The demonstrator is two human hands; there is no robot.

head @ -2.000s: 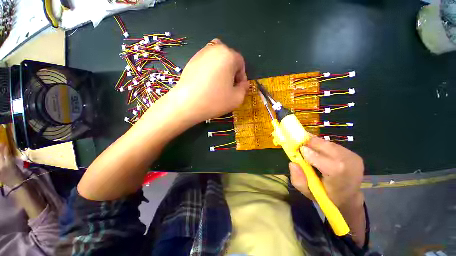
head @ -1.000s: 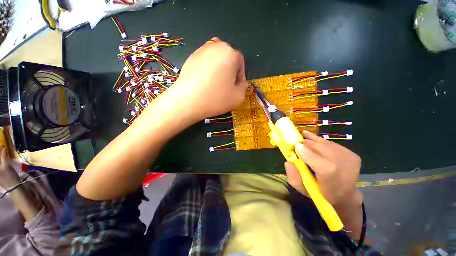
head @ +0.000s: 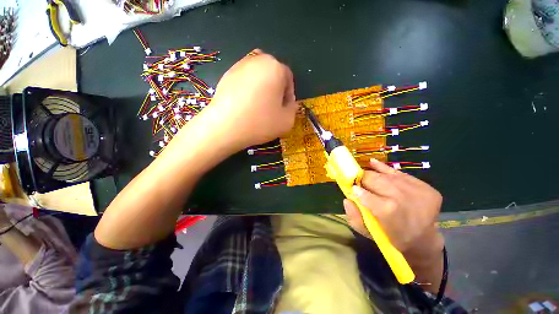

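An orange circuit board panel [head: 315, 156] lies on the dark bench, with connector leads along its right edge and lower left edge. My right hand [head: 401, 205] holds the yellow soldering iron [head: 344, 164]; its dark tip points up-left at the panel's upper left part. My left hand [head: 260, 98] is closed at the panel's upper left corner, thumb side toward the tip. Its fingertips are turned away, so what they hold is hidden. A loose pile of connector leads [head: 178, 104] lies left of my left hand, partly behind my forearm.
A black fan [head: 70, 140] stands at the left on cardboard. Yellow-handled pliers [head: 59, 21] and a clear plastic bag [head: 116, 27] lie at the far left. A round whitish tub [head: 526, 30] is at the far right corner. Another person's sleeve [head: 40, 264] shows at the lower left.
The iron and my right hand have shifted slightly left, the tip staying near the panel's upper left. The other person's hand at the left has gone from clear view. My left hand keeps its pose.
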